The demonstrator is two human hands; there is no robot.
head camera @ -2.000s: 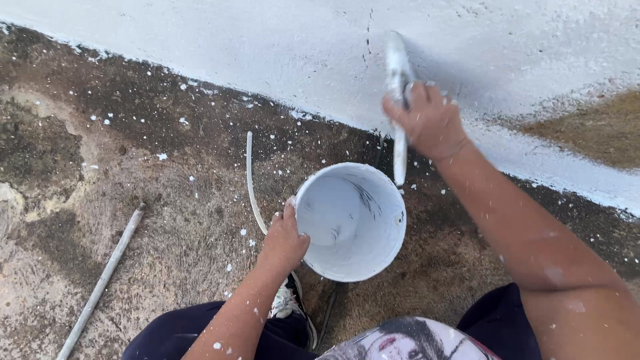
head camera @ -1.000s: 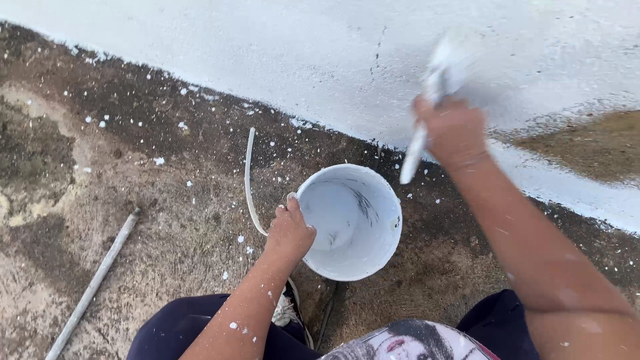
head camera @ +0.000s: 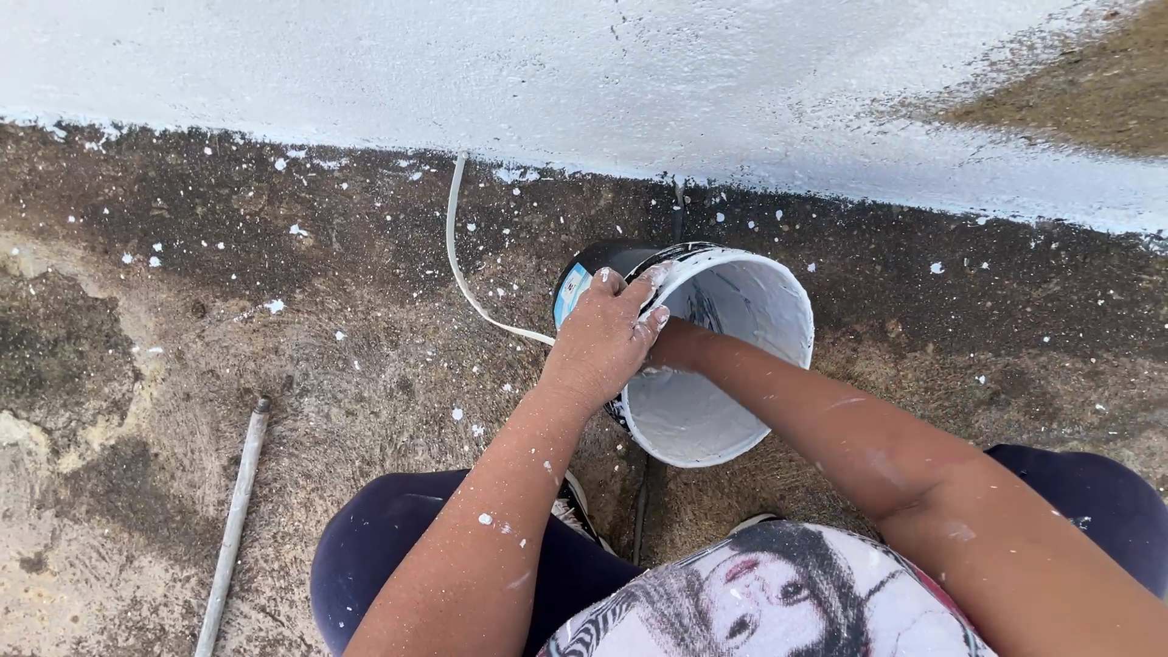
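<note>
A black plastic bucket (head camera: 732, 401), its rim and inside coated with white paint, stands tilted on the concrete floor with its mouth toward me. My left hand (head camera: 610, 336) grips the bucket's left rim, with paint on the fingers. My right hand (head camera: 677, 347) reaches down into the bucket; its fingers are hidden behind my left hand and the rim, and no brush shows. Beyond the bucket rises a wall (head camera: 511, 82) covered in wet-looking white paint, with a bare brown patch (head camera: 1077, 96) at the upper right.
A thin white tube (head camera: 453, 237) curves over the floor from the wall's foot to the bucket. A pale pole (head camera: 235, 520) lies at the lower left. White paint drops dot the dark, stained concrete (head camera: 383, 383). My knees are on either side of the bucket.
My right hand has moved from the wall, where it held a paintbrush, down into the bucket. The bucket, more upright before, is now tipped toward me. My left hand has stayed at its rim.
</note>
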